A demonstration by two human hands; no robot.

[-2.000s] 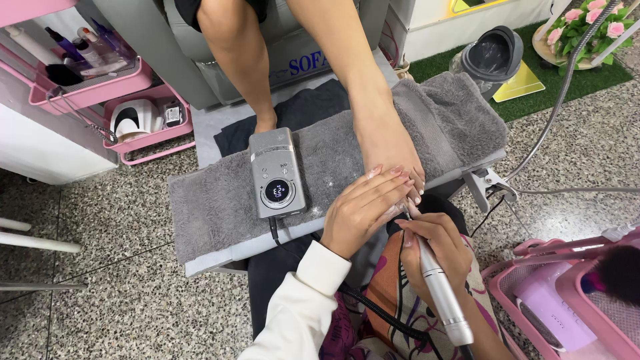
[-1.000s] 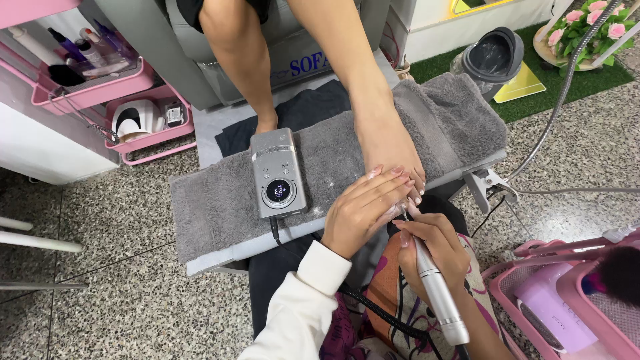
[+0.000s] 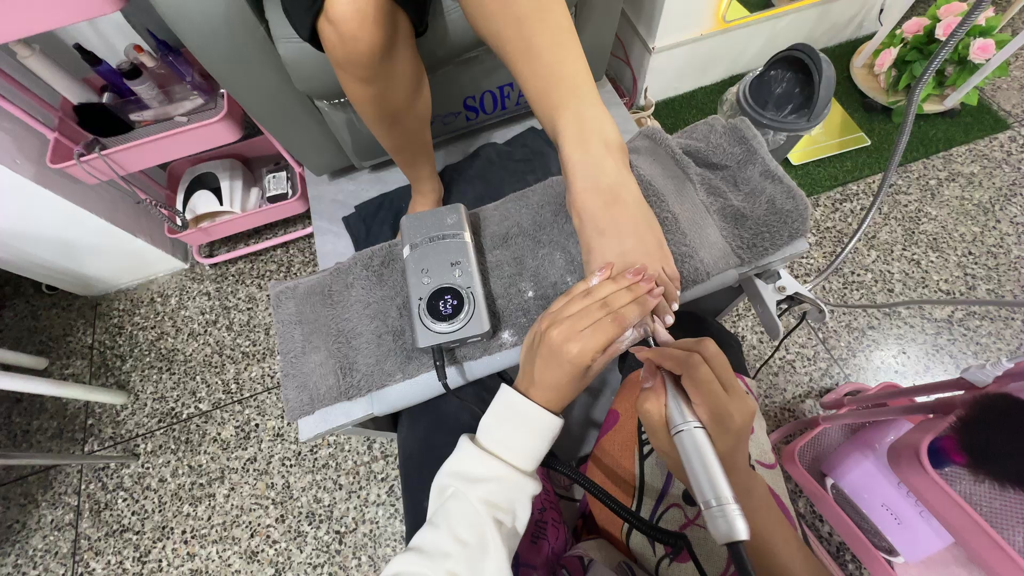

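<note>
A person's bare foot (image 3: 620, 216) rests on a grey towel (image 3: 344, 328) laid over a narrow padded rest. My left hand (image 3: 588, 332) lies over the front of the foot and grips the toes, with white dust on the fingers. In my right hand (image 3: 700, 392) is a silver electric nail drill handpiece (image 3: 704, 464), held like a pen. Its bit is at the toes beside my left fingertips; the exact contact is hidden. The drill's control unit (image 3: 446, 276), with a lit display, lies on the towel left of the foot. A black coiled cord (image 3: 616, 500) crosses my lap.
A metal clamp (image 3: 780, 300) with a flexible metal arm (image 3: 888, 172) grips the rest's right end. Pink trolleys stand at upper left (image 3: 224, 136) and lower right (image 3: 800, 464), the latter holding a purple device (image 3: 888, 488). Behind is a grey bin (image 3: 788, 84).
</note>
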